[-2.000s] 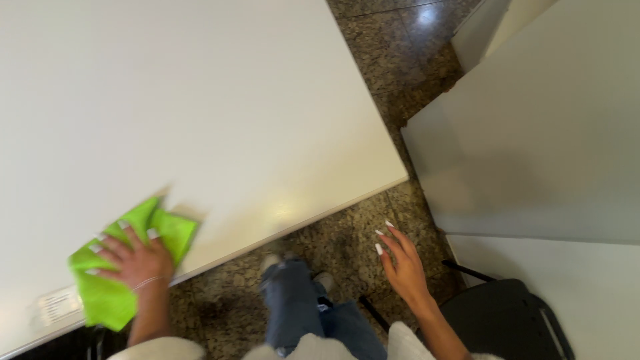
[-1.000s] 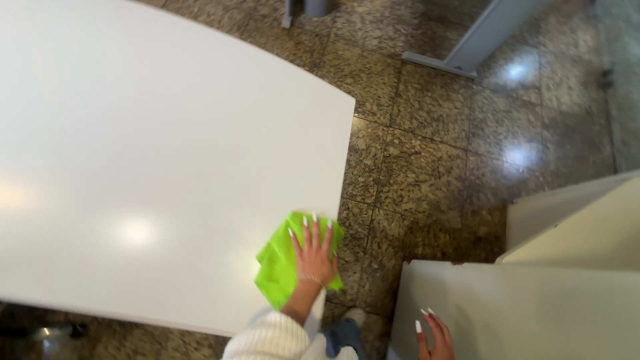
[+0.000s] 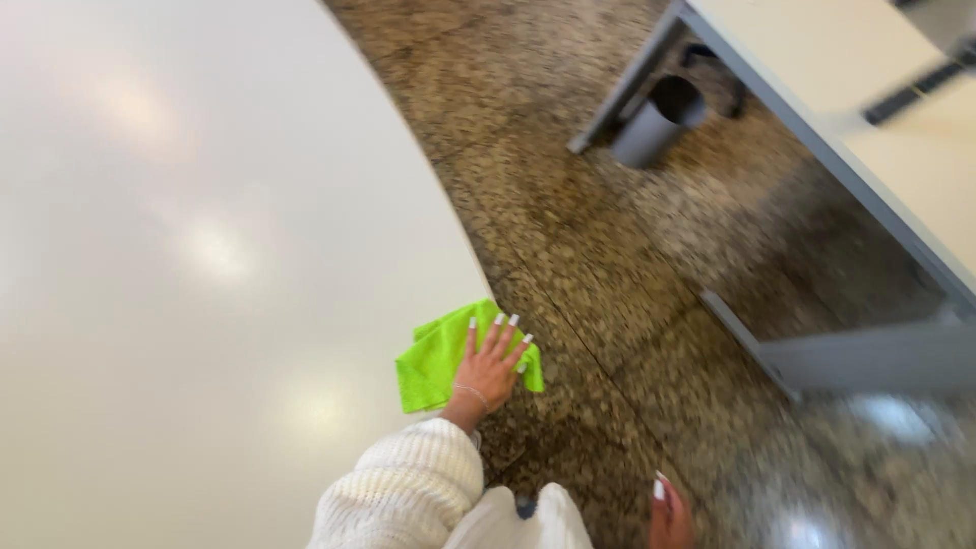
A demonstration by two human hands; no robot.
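A lime-green cloth (image 3: pixel 435 358) lies bunched at the right edge of a white tabletop (image 3: pixel 229 343), one corner hanging over the side. My left hand (image 3: pixel 488 374) presses flat on it with fingers spread, a thin bracelet at the wrist and a white knit sleeve behind. Low in the view, over the floor and away from the table, my right hand (image 3: pixel 671 511) shows only in part; its thumb and fingers are near each other, the rest is cut off by the frame, and no object is seen in it.
A second desk (image 3: pixel 854 84) with a grey metal frame stands at the upper right, a dark long object (image 3: pixel 915 91) on its top. Beneath it are a grey waste bin (image 3: pixel 659 122) and a dark chair base. Speckled stone floor (image 3: pixel 579 290) lies between the two desks.
The left hand and cloth have moved along the tabletop from near its front edge to its right edge. The view has swung, bringing the second desk and the whole bin into sight.
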